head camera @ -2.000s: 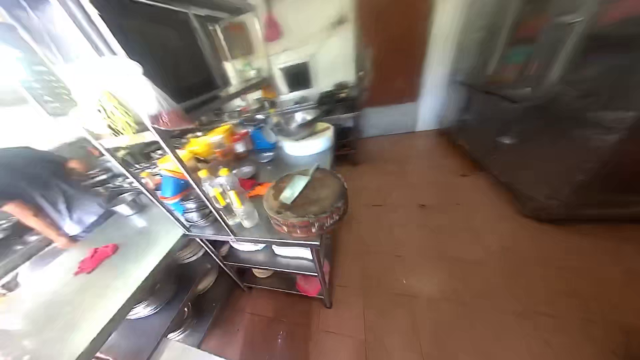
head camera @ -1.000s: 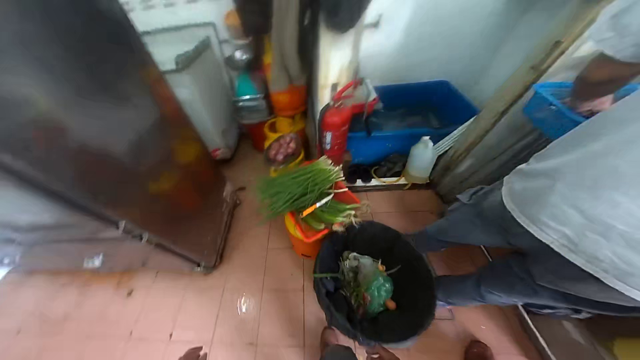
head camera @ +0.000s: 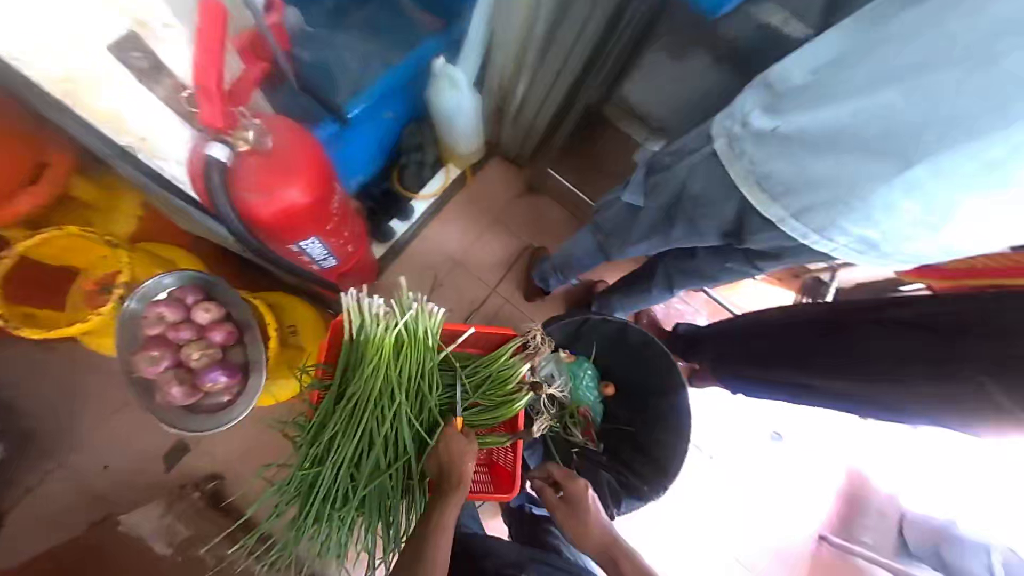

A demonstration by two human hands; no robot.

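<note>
My left hand is closed around the orange handle of a small knife, its blade pointing away over the spring onions. A large bundle of trimmed spring onions lies to its left, across a red plastic basket. More spring onions with roots lie in the basket, their root ends over the rim of a black-lined bin. My right hand is beside the bin's near edge, fingers curled; whether it pinches anything is unclear. A green plastic bag and scraps are inside the bin.
A metal bowl of red onions stands at left by yellow containers. A red fire extinguisher, a blue tub and a plastic bottle are ahead. Other people's legs stand beyond and right of the bin.
The view has moved from a kitchen counter to the basket and bin, now closer. The knife, lying on the spring onions one second ago, is now in my left hand. Both hands have come forward.
</note>
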